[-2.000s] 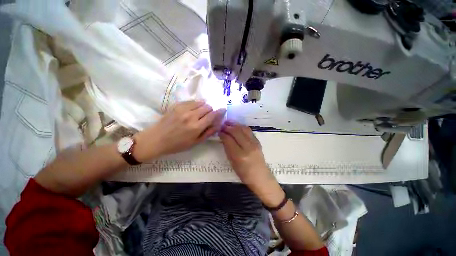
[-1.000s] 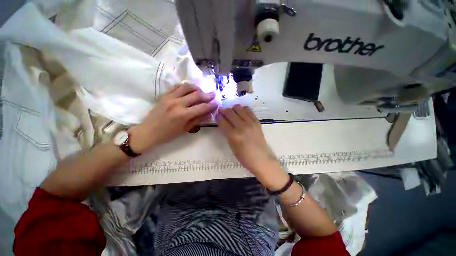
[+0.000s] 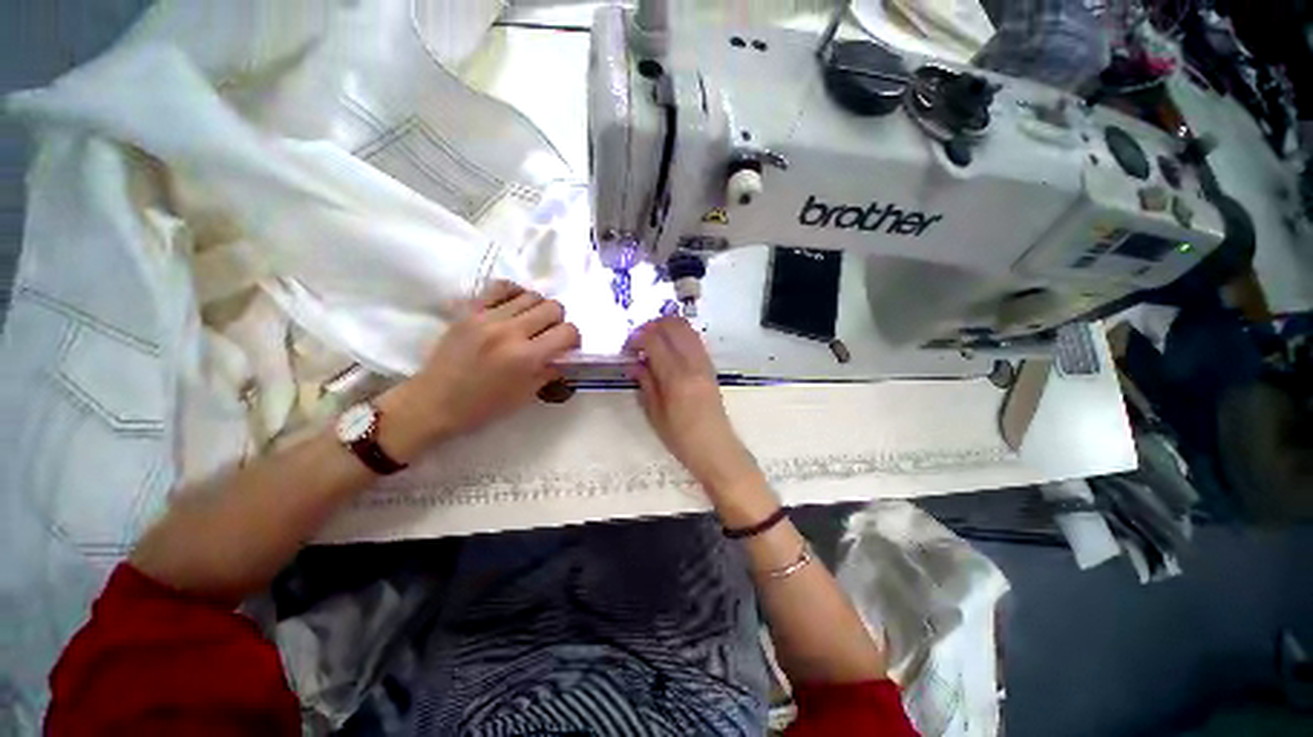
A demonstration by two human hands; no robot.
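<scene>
White cloth garments [image 3: 274,173] with dark double stitch lines lie heaped left of the needle and over the table's left side. My left hand [image 3: 504,353] pinches the edge of the white cloth just left of the needle. My right hand [image 3: 674,367] has its fingertips together just in front of the needle, at the cloth's edge; whether it pinches cloth is hard to tell in the glare. The presser foot and needle [image 3: 622,285] of the white sewing machine [image 3: 864,173] stand under a bright light, behind my fingertips.
A black smartphone [image 3: 802,292] lies on the machine bed, with a small tan piece [image 3: 841,351] beside it. A tan strip [image 3: 1024,405] stands at the table's right end. A printed ruler [image 3: 850,464] runs along the front edge. White cloth [image 3: 929,605] hangs low at the right.
The head view has shifted and shows more of the machine. My hands have moved a little apart, from almost touching to a small gap in front of the needle.
</scene>
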